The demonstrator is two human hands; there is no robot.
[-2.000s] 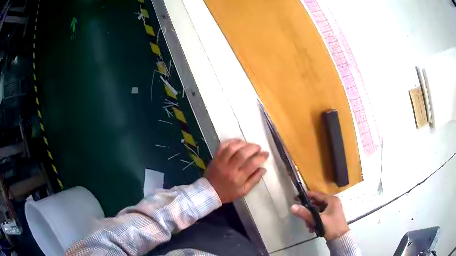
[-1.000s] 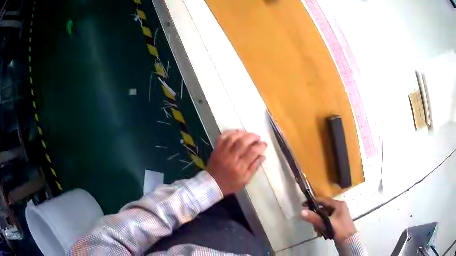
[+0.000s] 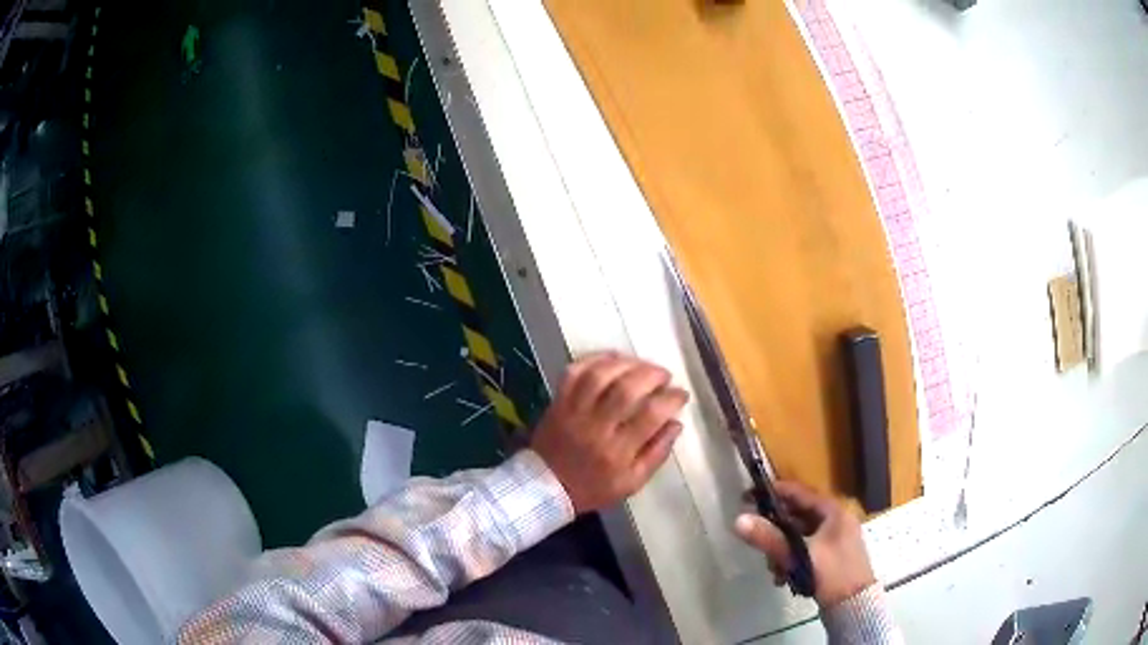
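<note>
The long tan-orange pattern (image 3: 743,189) lies on the pale table, with white fabric showing along its left edge. My right hand (image 3: 818,542) grips the black handles of the shears (image 3: 724,391), whose dark blades lie along the pattern's left edge. My left hand (image 3: 612,428) rests, fingers bent, near the table's edge, left of the shears; whether it holds fabric under the fingers cannot be seen. A black bar weight (image 3: 867,420) lies on the pattern's near right part. Part of another dark weight (image 3: 720,3) shows at the top edge.
A pink-gridded ruler (image 3: 888,214) lies along the pattern's right edge. A tan card (image 3: 1066,324) and narrow strips lie further right. A grey metal object (image 3: 1047,624) is at the bottom right. The metal table edge (image 3: 497,227) borders the green floor, with a white bin (image 3: 157,542) below left.
The camera view has shifted slightly, so the table, pattern and weight appear a little to the right or lower. The shears stay at the pattern's left edge, and both hands keep similar poses.
</note>
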